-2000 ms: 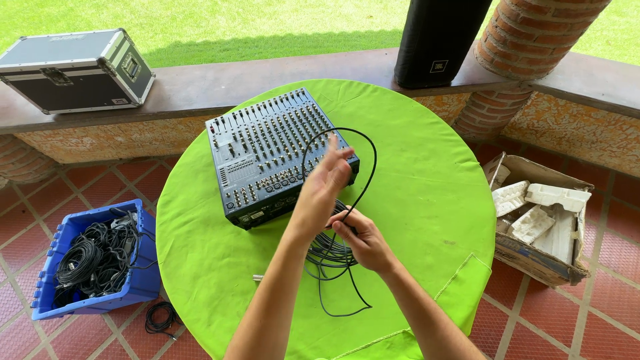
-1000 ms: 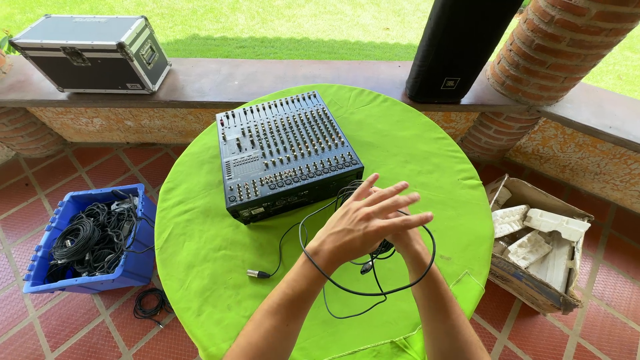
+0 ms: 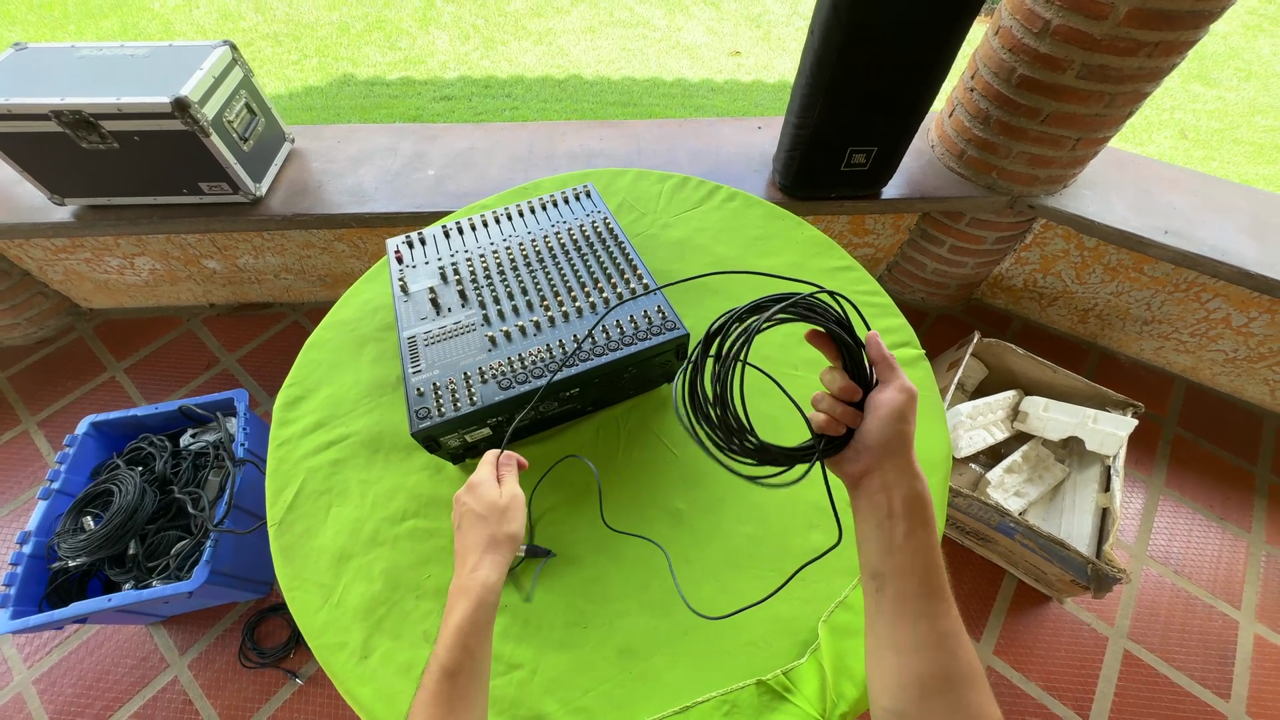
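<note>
My right hand [image 3: 870,405] grips a coiled black audio cable [image 3: 705,385] above the right part of the round table with a lime-green cloth [image 3: 620,650]. A length of the cable arcs leftward from the coil, across the front of the Yamaha audio mixer [image 3: 530,300], to my left hand [image 3: 490,515], which pinches it at the mixer's near left corner. A cable connector [image 3: 535,551] shows just right of my left wrist. Another stretch of cable loops low between the hands and the coil.
A blue plastic crate [image 3: 235,560] of tangled cables stands on the tiled floor at left, a small cable coil [image 3: 268,638] beside it. At right is a cardboard box [image 3: 1030,565] holding white foam pieces. A flight case [image 3: 110,125] and a JBL speaker [image 3: 870,100] stand on the ledge.
My hands were close together around the cable and are now far apart. The coil is now held up at the right, and my left hand has moved left with a length of cable.
</note>
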